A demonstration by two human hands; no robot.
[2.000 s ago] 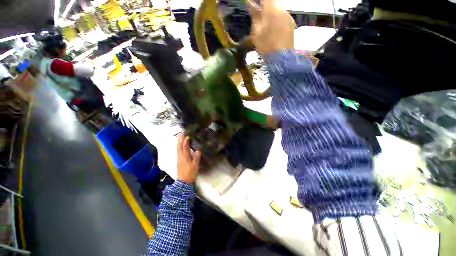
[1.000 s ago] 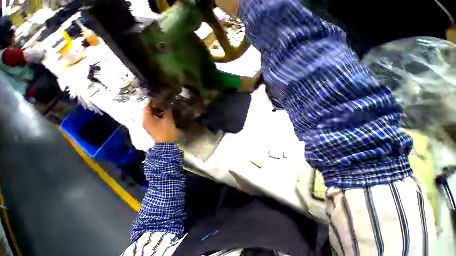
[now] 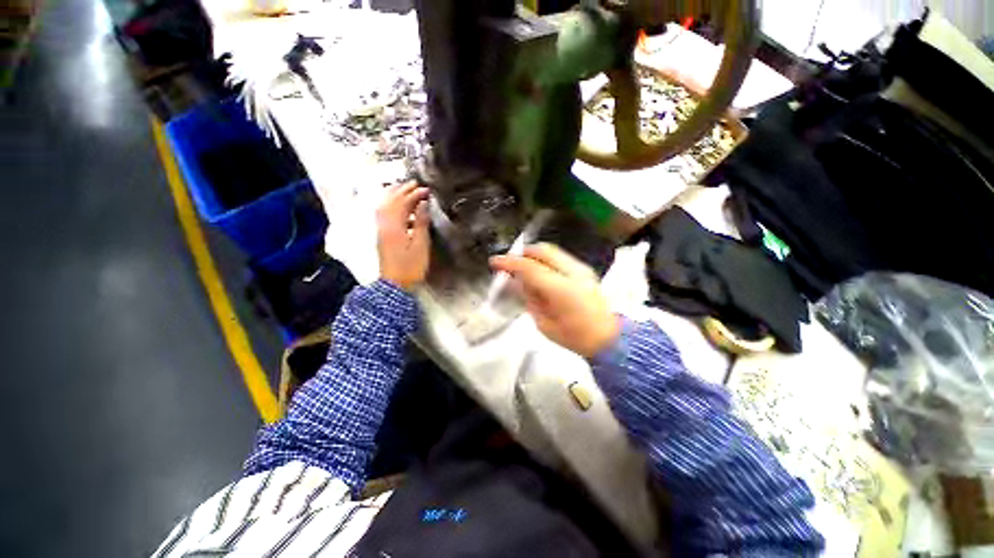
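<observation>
The green hand press [image 3: 534, 120] stands in front of me, its dark, greasy head above the die area [image 3: 469, 223]. My left hand [image 3: 403, 234] is at the left side of the die area, fingertips against its edge; whether it holds a small piece is too blurred to tell. My right hand [image 3: 561, 300] holds a slim white stick [image 3: 504, 286] between thumb and fingers, at the right front of the die area. The yellowish handwheel [image 3: 714, 120] is behind, with no hand on it. A small pale gold fitting [image 3: 579, 395] lies on the white cover near my right forearm.
A parts tray [image 3: 734, 136] heaped with metal pieces is behind the wheel. Loose pieces [image 3: 382, 114] lie left of the press. Black cloth [image 3: 714, 273], a cream tape roll [image 3: 739, 337], a clear plastic bag [image 3: 926, 360] and scattered specks [image 3: 801, 436] are at right. A blue bin [image 3: 245, 185] stands left.
My right hand has come down from the handwheel to the front of the press and now holds the white stick. My left hand stays by the die. The view has shifted.
</observation>
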